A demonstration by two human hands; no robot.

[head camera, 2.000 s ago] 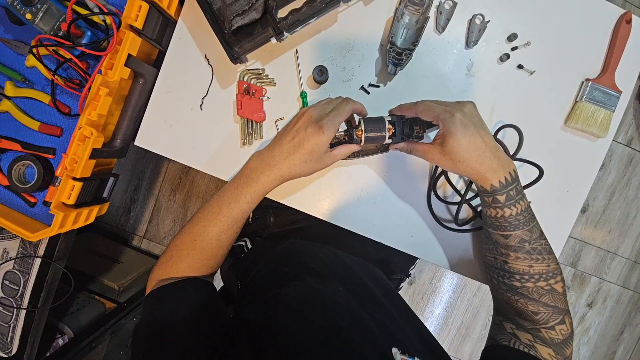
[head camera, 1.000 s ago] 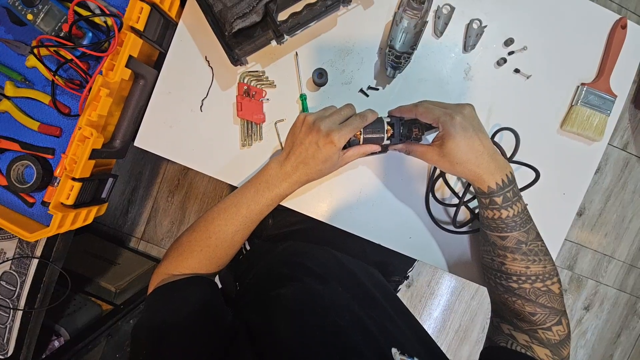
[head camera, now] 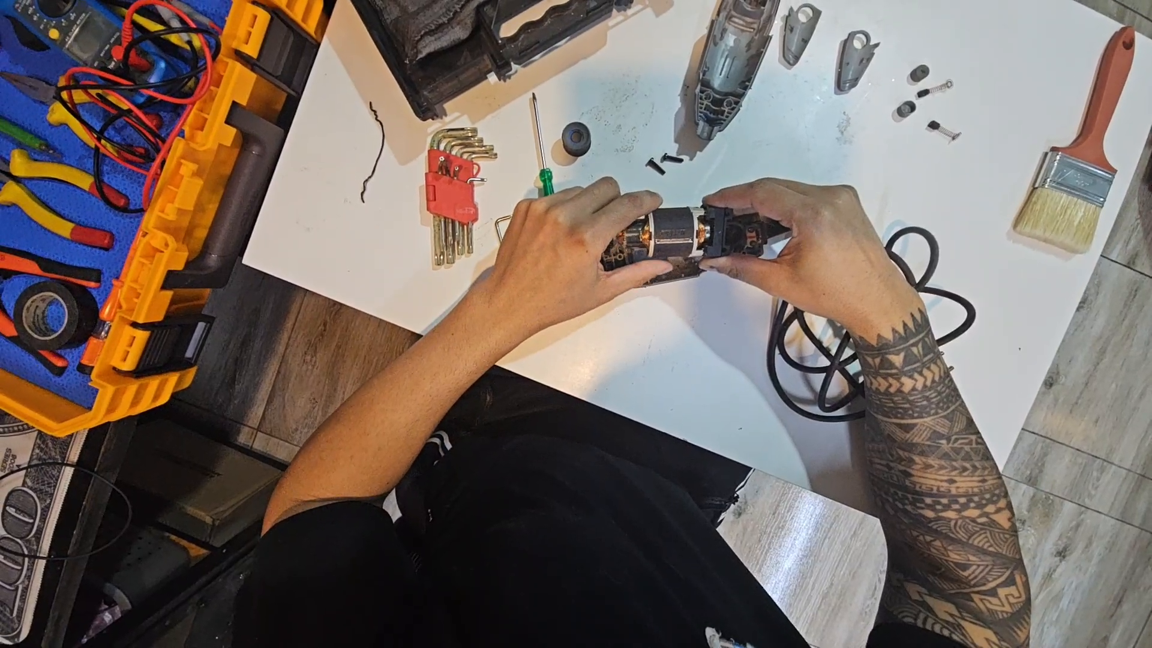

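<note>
Both my hands hold an opened rotary tool's electric motor assembly (head camera: 675, 232) with copper windings. My left hand (head camera: 571, 247) grips its left end, fingers over the top and thumb below. At the black plastic right end is my right hand (head camera: 796, 238), pinching it between thumb and fingers. Just above lie two black screws (head camera: 655, 166) and a black round cap (head camera: 576, 139). A green-handled screwdriver (head camera: 542, 148) points away beside my left hand. The grey housing half (head camera: 733, 67) lies beyond. The palms hide parts of both motor ends.
Hex keys in a red holder (head camera: 452, 193) lie left. A black cable (head camera: 819, 369) coils beside my right forearm. Farther right are small grey covers (head camera: 855, 61), carbon brushes with springs (head camera: 943, 131) and a paintbrush (head camera: 1075, 171). A black case (head camera: 432, 76) and yellow toolbox (head camera: 193, 180) border the left.
My left hand has shifted slightly along the motor, and more of the windings shows than one second ago. My right hand stays at the black end.
</note>
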